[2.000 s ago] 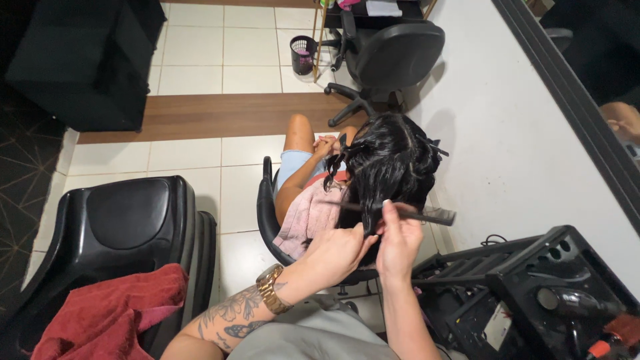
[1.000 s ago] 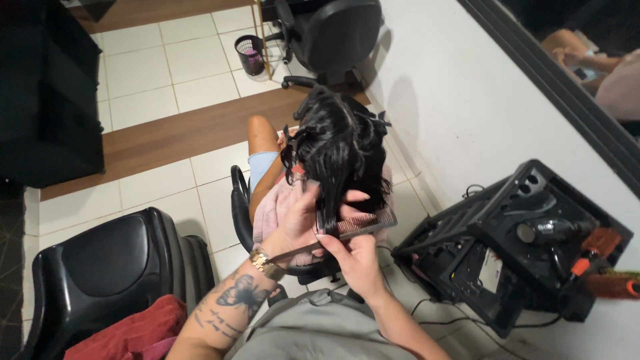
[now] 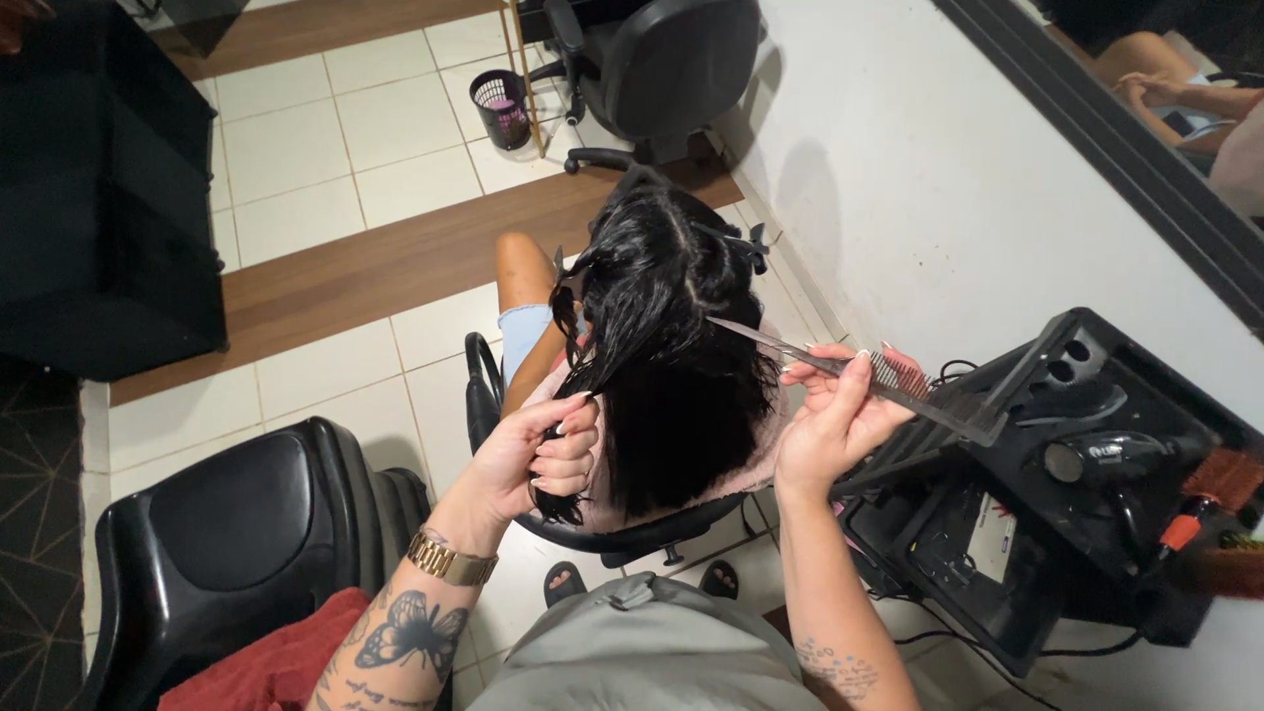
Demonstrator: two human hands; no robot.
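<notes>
A seated person's wet black hair [image 3: 681, 425] fills the middle of the head view, over a pink towel [image 3: 765, 454] on the shoulders. My left hand [image 3: 563, 449] is closed around a gathered lock at the hair's left side, its ends hanging below the fist. In my right hand [image 3: 839, 400], right of the hair, are a comb [image 3: 908, 380] and what look like hair scissors [image 3: 760, 338], whose pointed tip lies by the parting. Whether the blades are apart cannot be told. A black hair clip [image 3: 755, 247] holds hair at the head's right side.
A black trolley [image 3: 1066, 425] with a hair dryer [image 3: 1101, 459] and round brushes [image 3: 1220, 484] stands at the right beside the wall. To the left is a black seat [image 3: 232, 509] with a red towel [image 3: 272, 657]. An office chair [image 3: 676, 69] and mesh bin [image 3: 502, 109] stand beyond.
My hands were close together at the hair ends; now they are apart, the left out to the left with a lock, the right to the right with comb and pointed tool.
</notes>
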